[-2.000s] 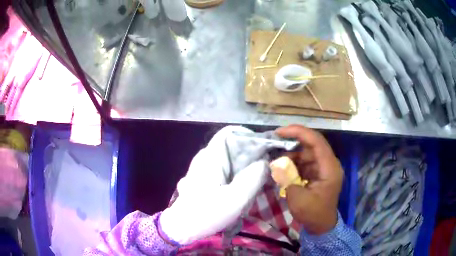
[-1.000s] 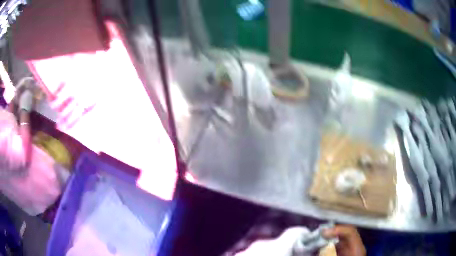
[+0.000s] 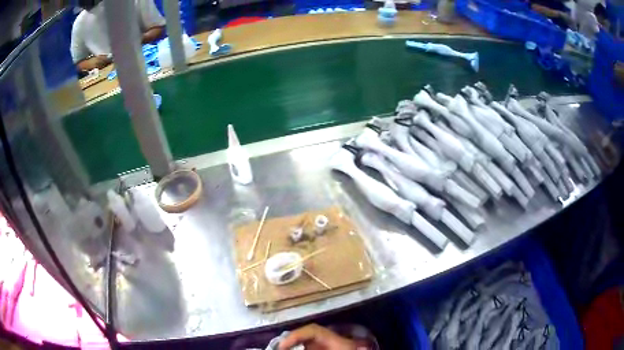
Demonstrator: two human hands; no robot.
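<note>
My right hand (image 3: 318,337) is bare and cut off by the bottom edge. Its fingers are bent against a small whitish-grey piece (image 3: 279,341), which looks like the end of a grey handle. Most of that piece is out of the picture. My left hand cannot be made out. On the bench ahead, a small white cup (image 3: 283,267) stands on a cardboard pad (image 3: 342,263) with thin sticks in and around it. A swab (image 3: 258,232) and two small caps (image 3: 321,223) also lie on the pad.
Rows of grey handles (image 3: 438,167) cover the bench at right. A blue tote (image 3: 557,290) of grey parts stands below. A squeeze bottle (image 3: 239,160) and tape roll (image 3: 179,191) stand behind the pad. The glaring lamp box (image 3: 31,290) is at left. A person sits across the green belt (image 3: 287,85).
The view has swung left, then right and up. The hands have dropped to the bottom edge, and the white-gloved left hand no longer shows clearly. More belt and grey handles show.
</note>
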